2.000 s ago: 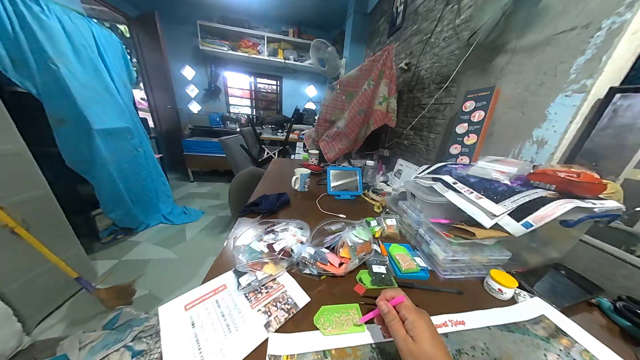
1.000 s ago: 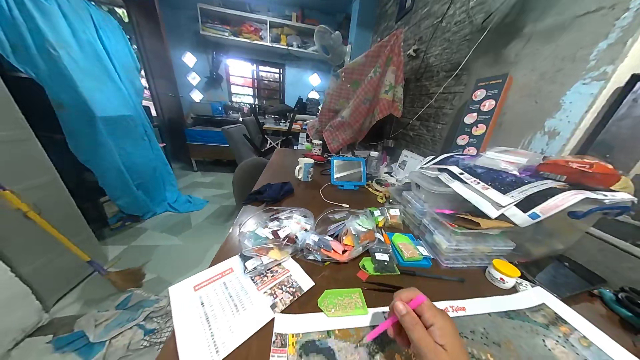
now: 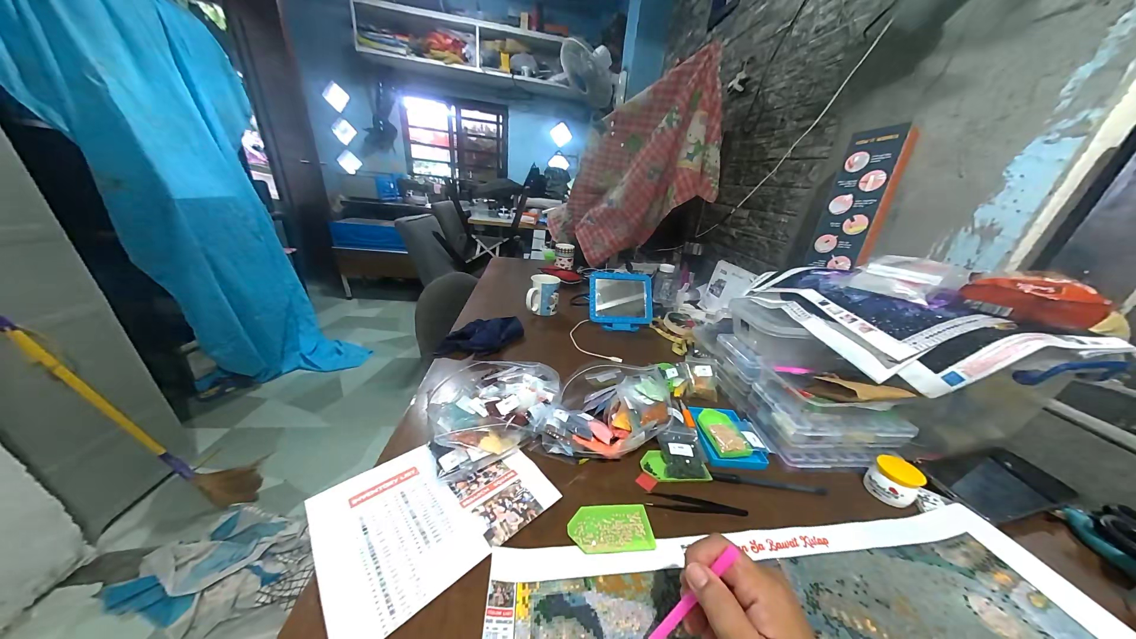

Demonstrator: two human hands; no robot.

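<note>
My right hand (image 3: 741,593) grips a pink diamond-painting pen (image 3: 694,596) between thumb and fingers, its lower end over the diamond-painting canvas (image 3: 896,590) at the bottom. A green tray (image 3: 611,529) holding small beads lies at the canvas's top border, left of the hand. Black tweezers (image 3: 697,506) rest just behind the tray. My left hand is out of the frame. Two clear plastic containers (image 3: 493,399) (image 3: 612,410) filled with small bead packets stand farther back. To their right, a second green tray (image 3: 723,433) lies on a blue one.
A printed list (image 3: 399,541) lies at the left table edge. Stacked clear cases (image 3: 825,426) with canvases on top stand at the right, near a yellow-lidded jar (image 3: 895,480). A mug (image 3: 543,295), a blue-framed tablet (image 3: 620,300) and a dark cloth (image 3: 480,336) are at the back.
Two seconds ago the pen's tip was at the green tray. My right hand has since brought the pen down and away from the tray, over the canvas.
</note>
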